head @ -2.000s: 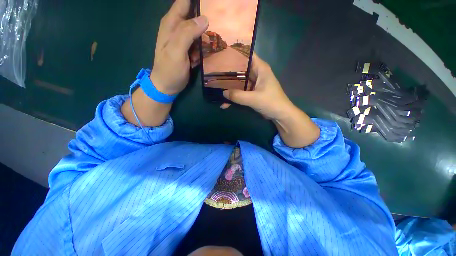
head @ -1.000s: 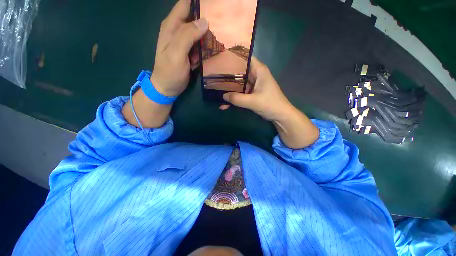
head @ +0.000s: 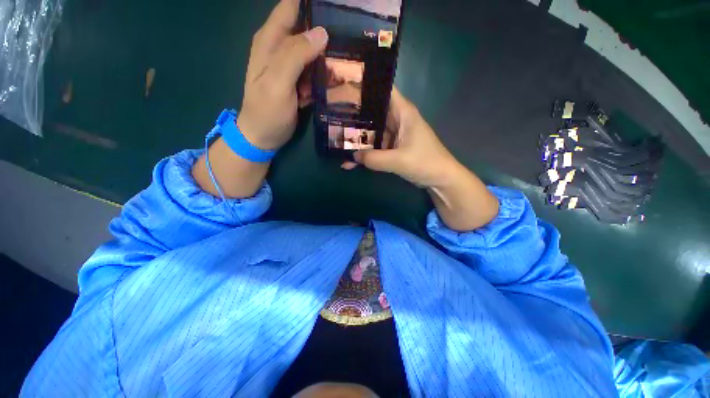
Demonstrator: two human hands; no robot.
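Note:
A black smartphone [head: 350,85] is held upright at the top centre, its upper end cut off by the picture's edge. Its lit screen is mostly dark, with small pictures on it. My left hand [head: 272,82] grips its left side, the thumb on the screen's edge. My right hand [head: 412,144] holds its lower right corner, the thumb at the bottom of the screen. Some fingers are hidden behind the phone. A blue wrist strap [head: 243,141] with a thin cord is on my left wrist.
A fanned pile of black flex cables [head: 603,167] with pale tabs lies on the dark green mat [head: 124,179], right of my hands. A clear plastic bag [head: 22,62] lies at the upper left. A pale edge [head: 646,66] curves at the upper right. A blue sleeve [head: 662,369] shows at the lower right.
The phone's screen has changed from a full pinkish road picture to a dark page with small pictures. Both hands still hold the phone in nearly the same place.

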